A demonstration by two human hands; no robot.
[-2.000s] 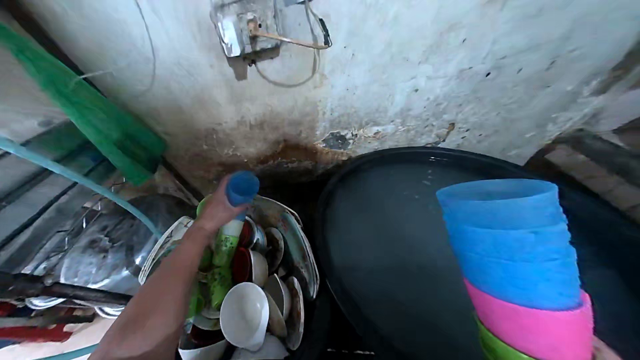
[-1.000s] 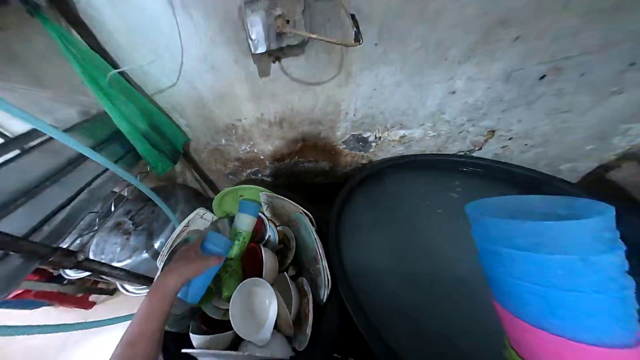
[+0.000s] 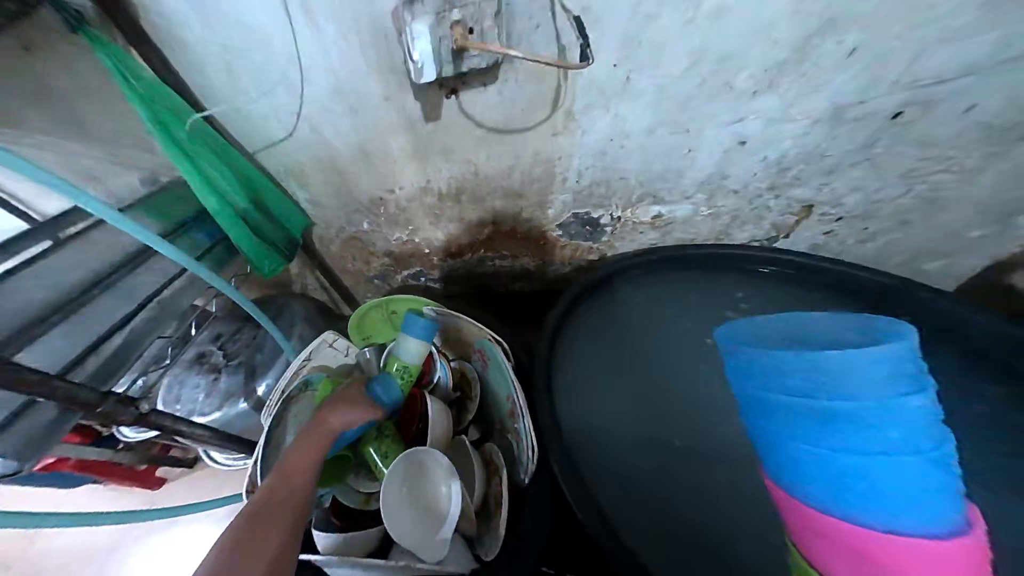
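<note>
My left hand [image 3: 352, 412] is down among a heap of dishes, around a blue plastic cup [image 3: 384, 392] whose lower part is hidden by the fingers. Beside it stand a green bottle with a blue top [image 3: 411, 352], a lime green plate [image 3: 382, 320] and a white bowl [image 3: 422, 496]. More bowls [image 3: 472, 472] and large floral plates [image 3: 504, 384] lie to its right. At the lower right rises a stack of blue cups [image 3: 840, 424] with a pink cup [image 3: 888, 540] and something green under them. My right hand is not visible in this frame.
A large round black tub [image 3: 640, 432] fills the right side. Behind it is a stained wall [image 3: 720, 144] with an electrical box [image 3: 452, 40]. At left are a light blue hose [image 3: 144, 232], a metal rack [image 3: 80, 392], green netting [image 3: 208, 176] and a metal pot [image 3: 216, 376].
Two seconds ago my left hand was higher, at the back of the dishes, with a blue-ended thing; it has come down toward the front left of the heap. The cup stack remains at the right.
</note>
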